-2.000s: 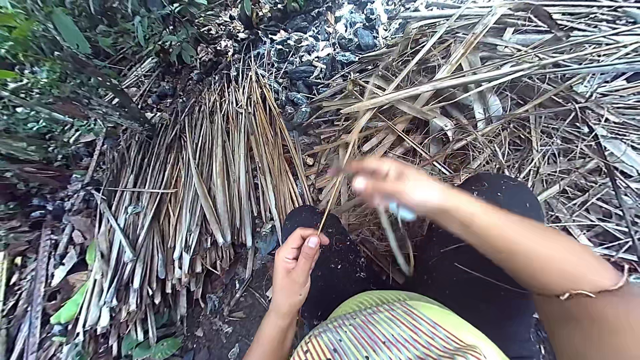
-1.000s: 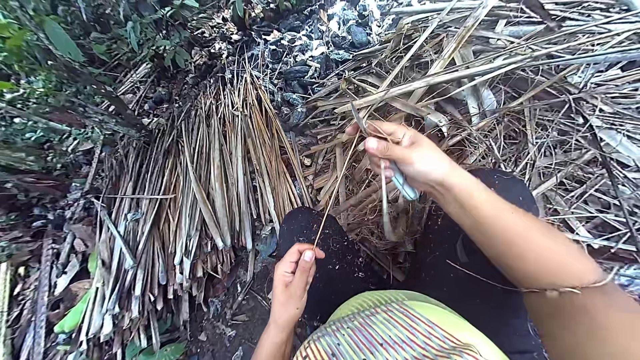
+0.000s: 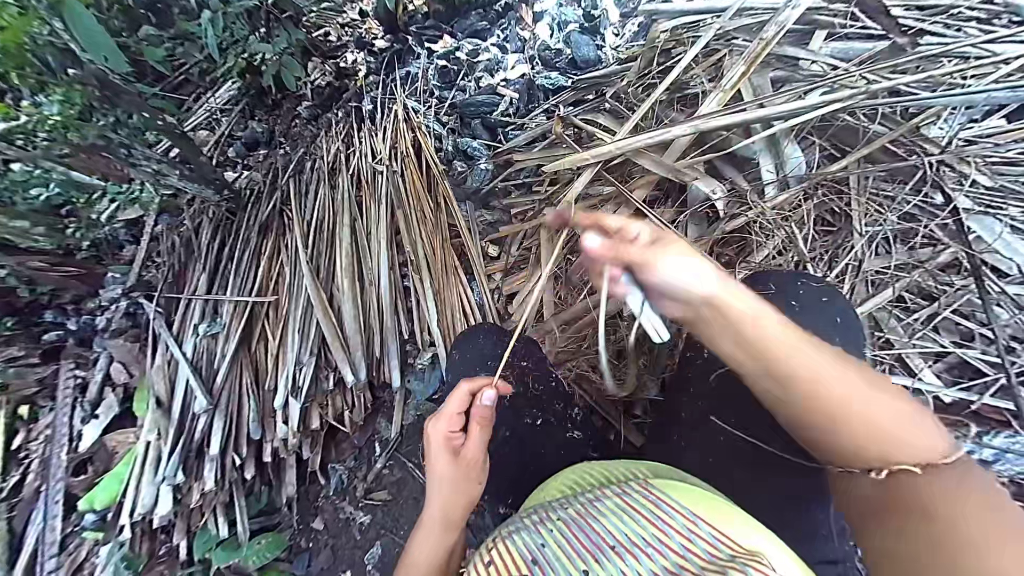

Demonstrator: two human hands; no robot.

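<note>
A thin dry plant stem (image 3: pixel 526 316) runs up and to the right from my left hand (image 3: pixel 462 448), whose thumb and fingers pinch its lower end. My right hand (image 3: pixel 640 256), blurred, is closed around a tool with a pale handle (image 3: pixel 646 314), near the stem's upper part; the tool's blade is not clear. A curled pale strip (image 3: pixel 606 352) hangs below my right hand, above my dark trousers. Whether the right fingers also touch the stem cannot be told.
Dry stems lie side by side in a bundle (image 3: pixel 320 280) on the left. A tangled heap of dry leaves and strips (image 3: pixel 840 192) covers the right. Dark shells or husks (image 3: pixel 480 104) lie at the top, green plants (image 3: pixel 96 40) at upper left. A cord (image 3: pixel 888 470) circles my right forearm.
My right hand, seen more sharply a second ago with the tool and strip, is blurred again near the stem's upper part. My left hand keeps its pinch on the stem in all frames.
</note>
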